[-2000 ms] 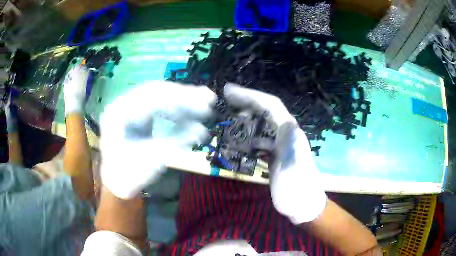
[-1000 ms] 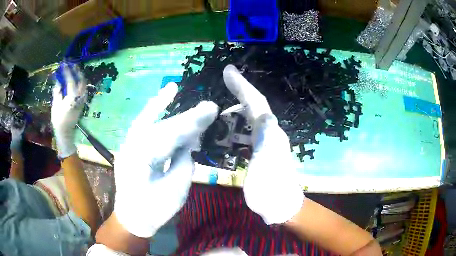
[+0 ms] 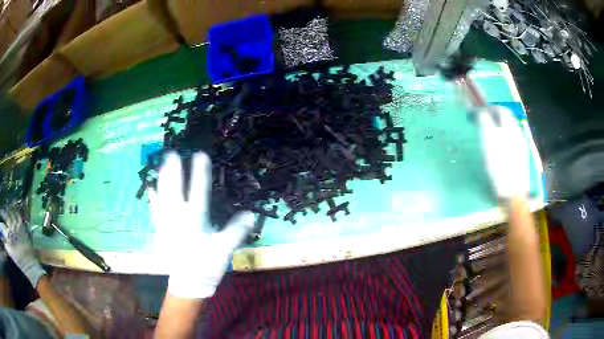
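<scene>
A large pile of black plastic pieces lies on the pale turquoise board. My left hand, in a white glove, is at the pile's front left edge with fingers spread and nothing seen in it. My right hand, gloved and blurred, is over the board's right end. A blurred dark thing is beyond its fingertips, with a thin reddish line running from it toward them. Whether the hand grips this is unclear.
A blue bin and a heap of small metal parts are behind the pile. A metal post stands at the back right. At left are another blue bin, a long dark tool and another person's gloved hand.
My hands have parted: the left is lower at the pile's edge, the right far to the right. The dark unit between them is gone from there. The view has turned right.
</scene>
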